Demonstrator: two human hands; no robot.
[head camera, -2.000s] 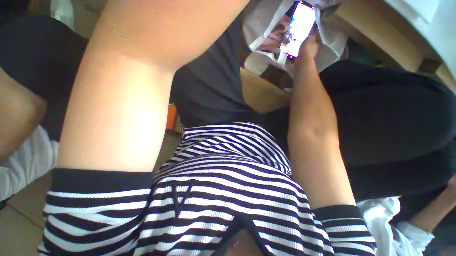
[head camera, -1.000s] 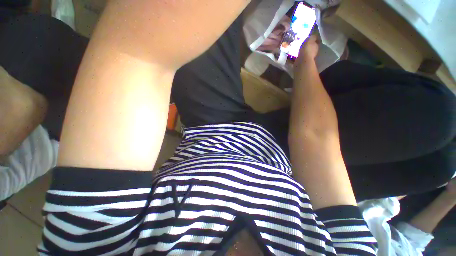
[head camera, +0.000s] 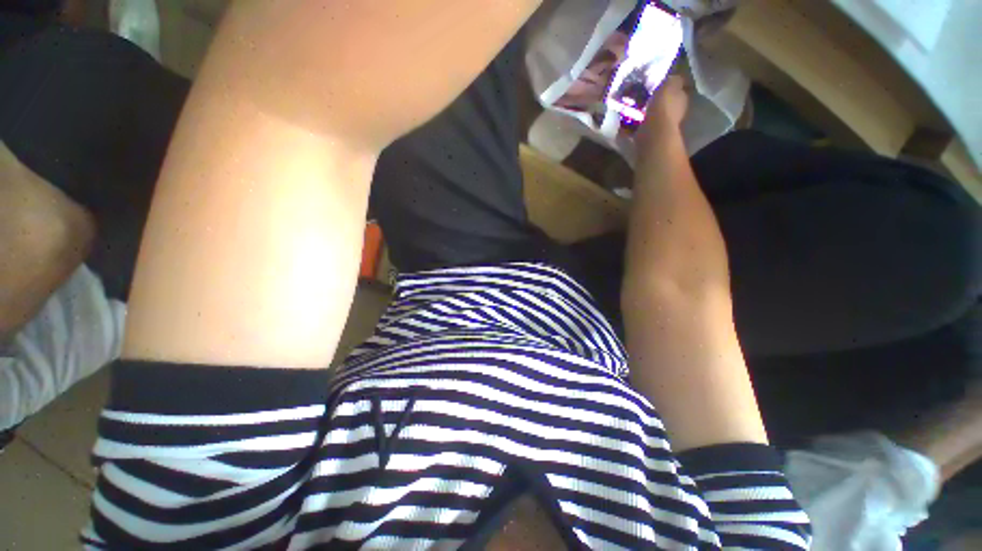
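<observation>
A smartphone (head camera: 648, 59) with a bright glowing screen and dark edge is at the top, right of centre. My right hand (head camera: 670, 99) holds it from its right and lower side; the fingers are partly hidden behind the phone. A translucent white plastic bag (head camera: 565, 48) with pinkish-red contents lies behind and around the phone and hand. My left arm fills the upper left of the picture and runs out at the top edge, so my left hand is out of the picture.
A wooden table edge (head camera: 829, 81) with a white top (head camera: 931, 48) is at the upper right. Dark-clothed legs (head camera: 861, 258) of a seated person are on the right, and another person's leg (head camera: 81, 140) is on the left. A tiled floor shows at the lower left.
The picture on the phone screen has changed. At the lower right, the other person's arm and the whitish cloth or bag have shifted. My arms have hardly moved.
</observation>
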